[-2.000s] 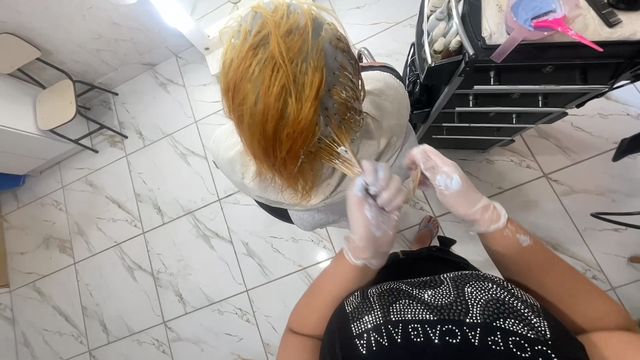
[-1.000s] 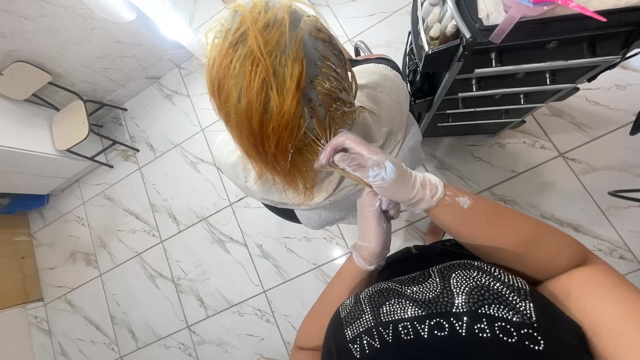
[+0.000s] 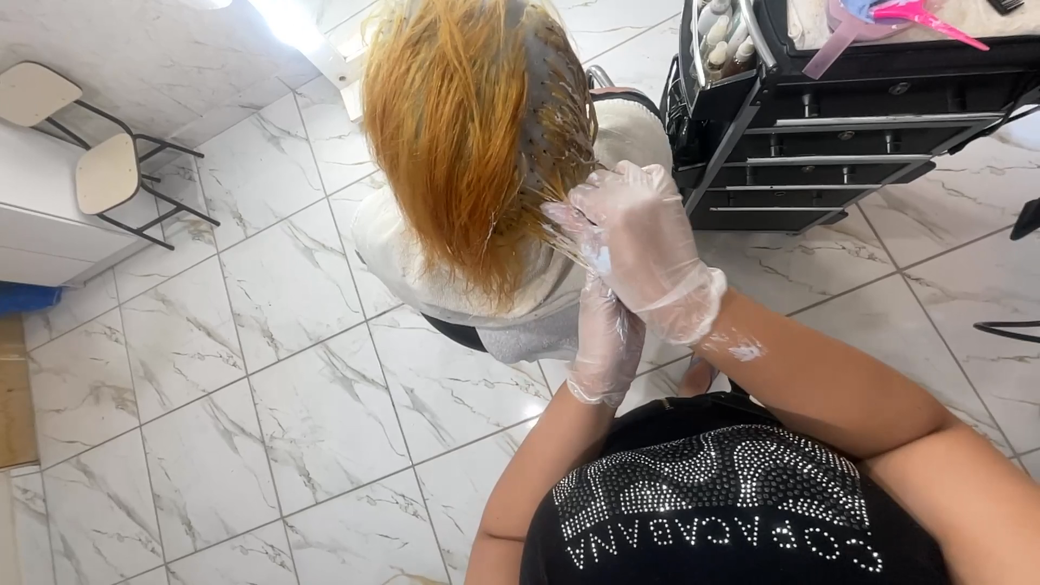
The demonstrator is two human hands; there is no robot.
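A seated person wears a highlighting cap (image 3: 546,122) with orange hair (image 3: 443,138) pulled through it; strands on its right side look wet and coated. A light towel (image 3: 630,138) lies round the shoulders. My right hand (image 3: 638,236), in a clear glove smeared with white-blue cream, has its fingers closed round strands beside the cap's lower right edge. Below it my left hand (image 3: 605,341), also gloved, grips the lower part of the same strands; its fingers are partly hidden behind the right. White cream marks my right forearm.
Right of the seated person stands a black salon trolley (image 3: 861,106) with drawers and a side holder of bottles (image 3: 719,41). On top lie a pink tint brush (image 3: 930,20) and a translucent bowl (image 3: 845,28). Two stools (image 3: 107,172) stand at the left wall.
My right hand, apart from the cap's edge two seconds ago, has come left to the strands at that edge. My left hand has moved lower, beneath it.
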